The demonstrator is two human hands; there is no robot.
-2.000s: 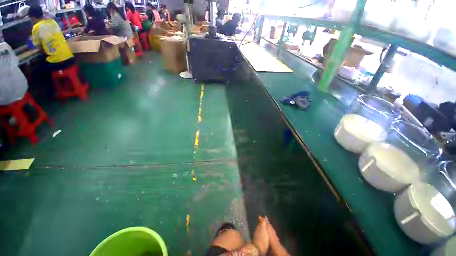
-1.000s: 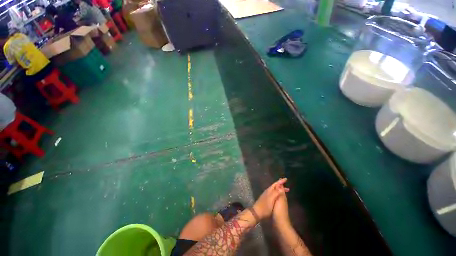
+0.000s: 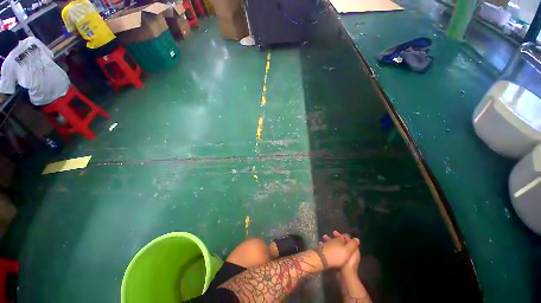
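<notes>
My left hand (image 3: 338,251), at the end of a tattooed forearm, is clasped with my right hand (image 3: 352,260) low in the picture, left of the bench edge. The fingers are folded together and no object shows in them; the palms are hidden. Two white round appliance units (image 3: 503,125) stand on the green bench (image 3: 436,124) at the right, cut off by the picture's edge. The farther one shows a clear tank (image 3: 530,68). My hands are apart from them.
A lime-green bucket (image 3: 167,269) stands on the floor by my leg. A crumpled dark-blue and grey cloth bundle (image 3: 410,57) and a cardboard sheet (image 3: 368,5) lie on the bench. Two seated people, red stools (image 3: 74,112) and an open carton (image 3: 135,22) are at the upper left.
The view has swung so the units shifted right, with fewer showing, and more of the bucket shows. My hands came up into view and stay clasped, with the grip slightly changed.
</notes>
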